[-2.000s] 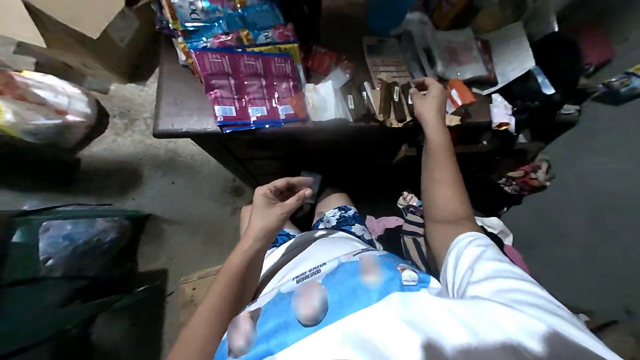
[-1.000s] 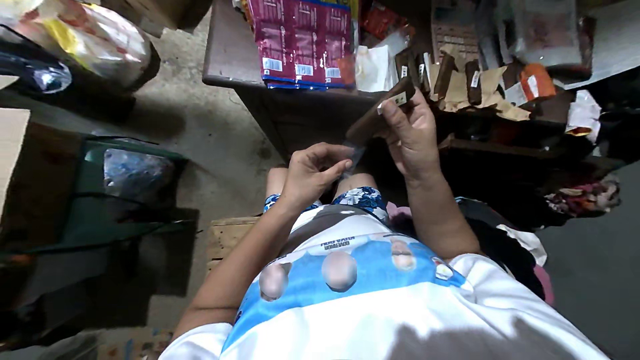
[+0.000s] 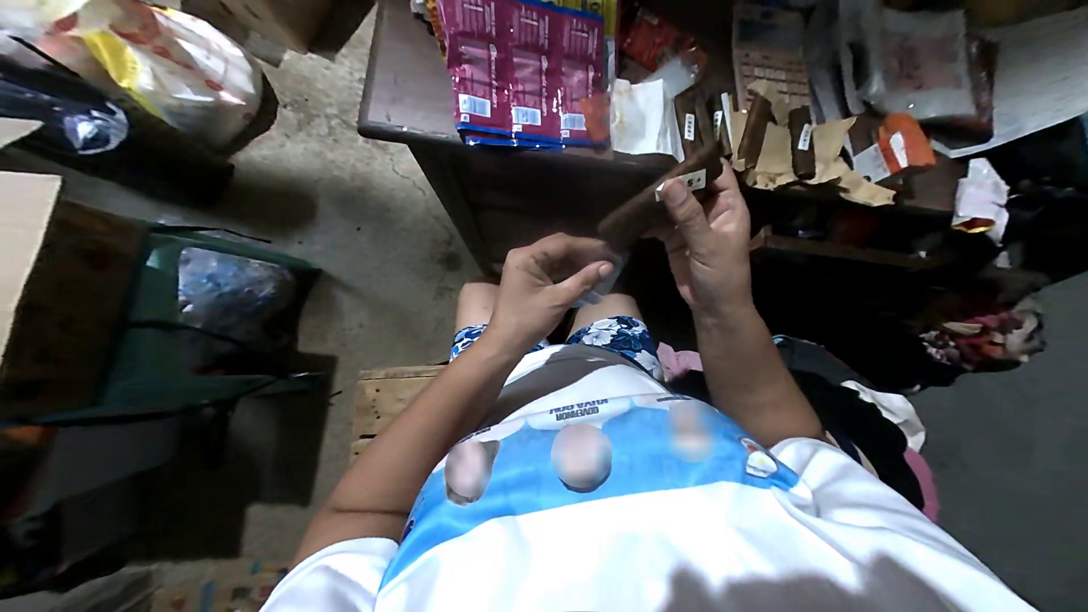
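Observation:
My right hand [image 3: 710, 234] holds a long brown bundle [image 3: 642, 204] by its upper end, thumb over a small white label. It slants down toward my left hand; whether it is paper or something else, I cannot tell. Between the thumb and fingers of my left hand [image 3: 557, 280] is a small clear plastic piece [image 3: 599, 285], close to the bundle's lower end. On the table edge above lie similar brown rolls [image 3: 801, 143] with white labels, on torn brown paper [image 3: 829, 149]. A folded white paper [image 3: 642, 119] lies left of them.
Purple sachet strips [image 3: 527, 76] lie on the dark wooden table [image 3: 399, 110]. An orange packet [image 3: 905, 143] and plastic bags [image 3: 922, 64] are at the right. On the left stand a green container [image 3: 153, 340] and a cardboard box [image 3: 51, 297]. A wooden seat [image 3: 395, 395] shows beside my legs.
Two seconds ago my right hand was at the brown rolls on the table; it came back toward my left hand with one bundle in it. The view has shifted.

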